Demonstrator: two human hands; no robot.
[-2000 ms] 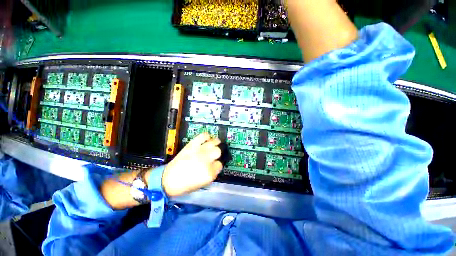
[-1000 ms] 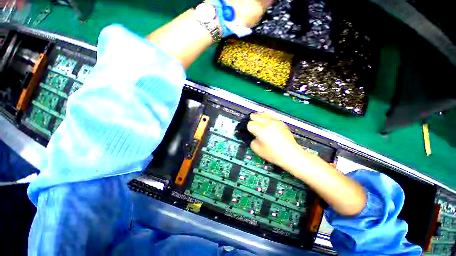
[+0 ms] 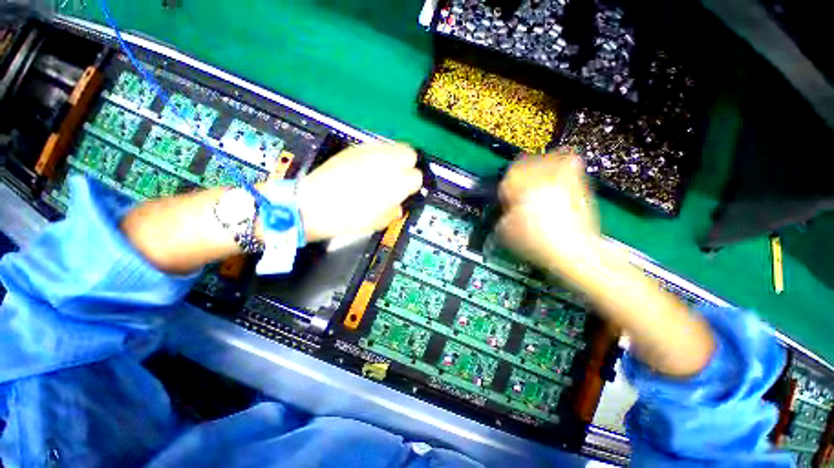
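A black carrier pallet point(image 3: 352, 345) holding rows of green circuit boards point(image 3: 409, 297) lies on the conveyor before me. My left hand point(image 3: 361, 190) is above the pallet's upper left corner, with a light blue strap and a silver watch at the wrist. Its fingers are bent together, and black shows at the fingertips. My right hand point(image 3: 549, 206) is blurred above the pallet's upper edge, fingers bent, with black at the fingertips. I cannot tell whether either hand holds a part. An orange bar point(image 3: 375, 274) sits at the pallet's left edge.
Beyond the conveyor, bins hold yellow components point(image 3: 494, 105), silver-black components point(image 3: 549, 37) and dark brown components point(image 3: 631, 151). A second pallet point(image 3: 297, 137) lies at the left, another point(image 3: 809, 416) at the far right. A thin blue cord point(image 3: 137, 62) crosses the left pallet. A yellow stick point(image 3: 777, 263) lies on the green mat.
My left hand has come back from the bins to the pallet's upper left corner. My right hand has moved right along the pallet's upper edge. The view has shifted slightly.
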